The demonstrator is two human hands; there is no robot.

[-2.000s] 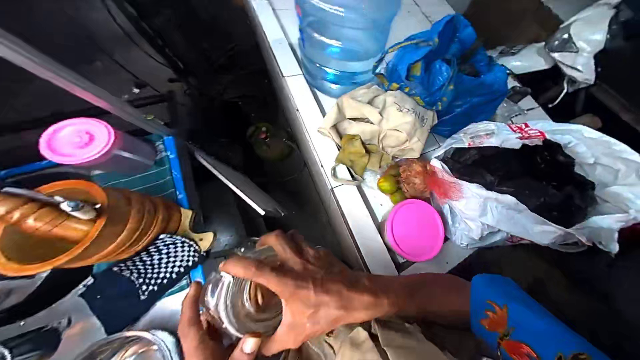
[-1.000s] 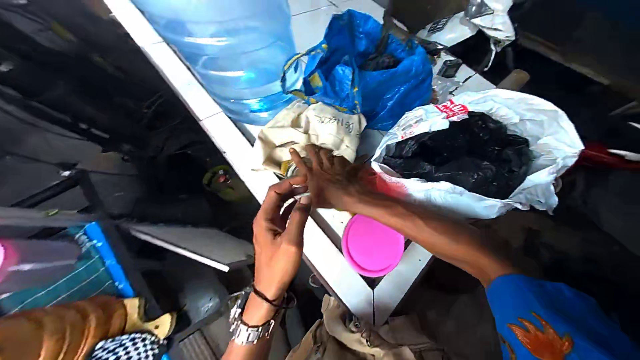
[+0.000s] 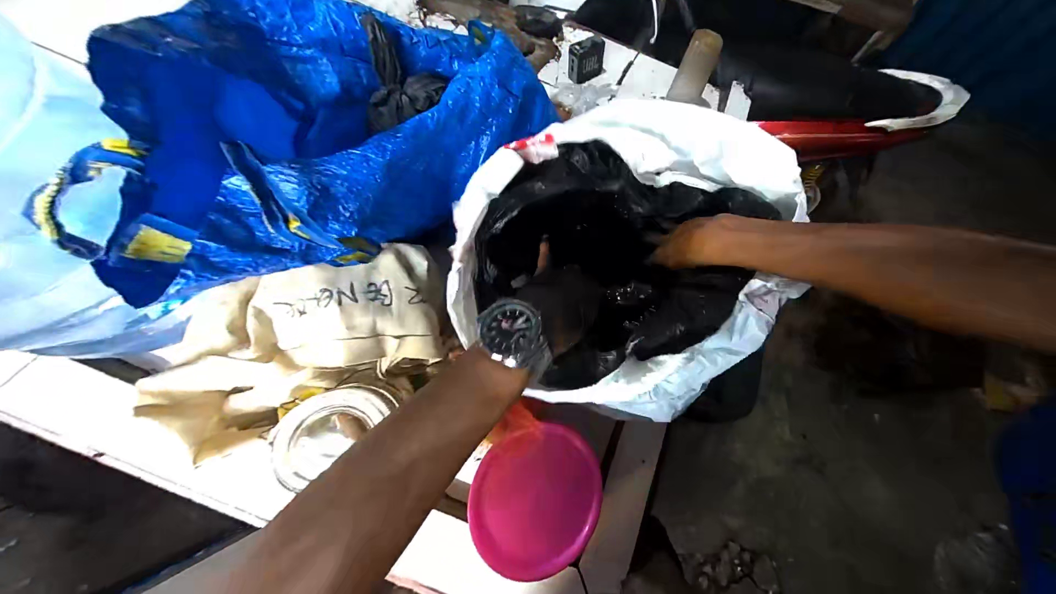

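Both of my hands reach into a white plastic sack point(image 3: 701, 140) with a black plastic bag point(image 3: 594, 169) inside it. My left hand point(image 3: 561, 297), with a metal wristwatch at its wrist, is in shadow inside the black bag; one fingertip shows. My right hand point(image 3: 689, 242) enters from the right, its fingers lost in the dark plastic. What either hand touches in there is hidden. A pink round lid point(image 3: 536, 503) lies just below the sack. Beside my left forearm is a clear glass jar point(image 3: 318, 437), next to a beige cloth bag point(image 3: 330, 318) with handwriting on it.
A blue woven plastic bag point(image 3: 396, 173) stands open at the upper left, against a large clear blue water bottle point(image 3: 41, 272). White tiles point(image 3: 49, 404) form the ledge. Behind the sack are a small black box point(image 3: 586, 59) and a black seat with red bodywork point(image 3: 833, 139).
My hands have moved from beside the beige cloth bag into the sack. The glass jar, held in my hands two seconds ago, now rests by the cloth bag. The view has shifted closer to the sack.
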